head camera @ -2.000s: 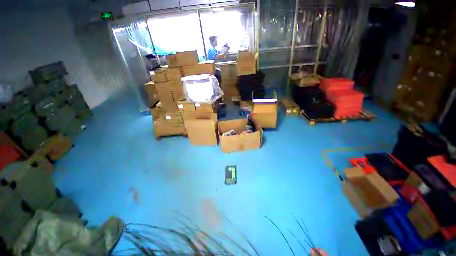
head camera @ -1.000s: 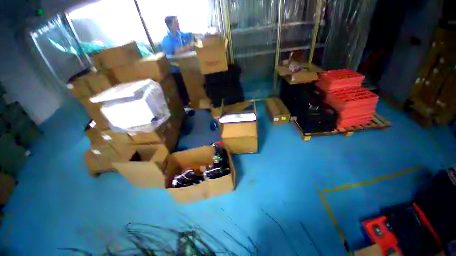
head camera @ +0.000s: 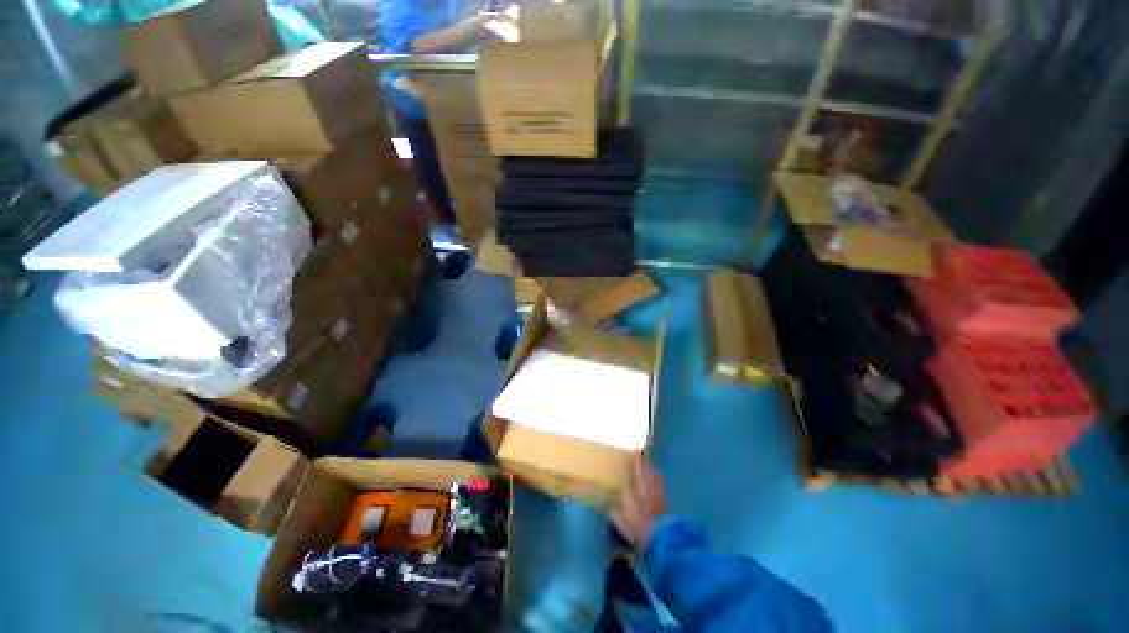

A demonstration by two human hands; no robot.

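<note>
An open brown carton (head camera: 563,466) stands on the blue floor in front of me, tilted in the view. A flat white sheet or board (head camera: 573,398) lies in its opening. My right hand (head camera: 640,501), in a blue sleeve, is at the carton's lower right corner. The hand is small and blurred, and I cannot tell whether it grips the carton or only overlaps it. My left hand is not in view. Another open carton (head camera: 282,550) at the lower left holds an orange tray (head camera: 394,521), cables and dark items.
Stacked cartons (head camera: 353,291) stand left, with a plastic-wrapped white block (head camera: 198,303). Black trays (head camera: 568,204) carry a carton (head camera: 537,99) ahead. A pallet (head camera: 1015,480) at right bears black and red trays (head camera: 1009,371). A person in blue (head camera: 433,25) stands behind the cartons.
The view has moved closer to the cartons and tilted down. My right hand has come into view at the open carton. The red and black goods at the lower right have left the view.
</note>
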